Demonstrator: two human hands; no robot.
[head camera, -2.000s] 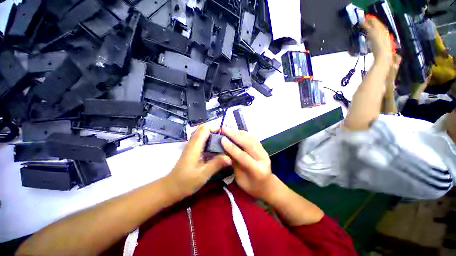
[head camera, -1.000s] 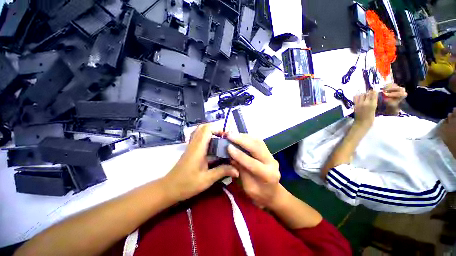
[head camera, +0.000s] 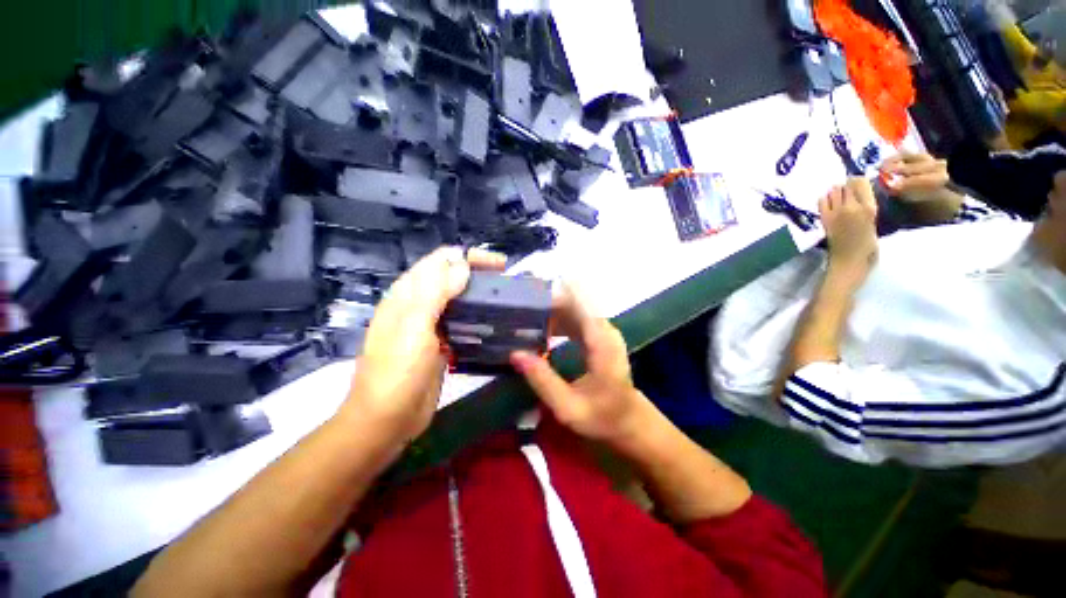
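A small dark grey-black block unit (head camera: 500, 310) with a little orange at its lower edge is held up in front of me, over the worktop's edge. My left hand (head camera: 409, 339) grips its left side. My right hand (head camera: 588, 371) holds its right side, with the thumb on the lower edge. Behind it, a thin black coiled cable (head camera: 532, 238) lies by the heap, partly hidden. A large loose heap of black plastic brackets (head camera: 386, 187) covers the left and middle of the worktop.
Two small black boxes with orange edges (head camera: 652, 150) stand right of the heap. A black mat (head camera: 731, 53), bright orange pieces (head camera: 871, 70) and black cables (head camera: 790, 210) lie farther right. A person in a white sleeve (head camera: 923, 327) works at right. Orange shows at the far left edge (head camera: 26, 456).
The unit is now turned, showing a broader face, and both hands have shifted their hold around it. The view has swung slightly left. The neighbour's hands moved down from the mat earlier.
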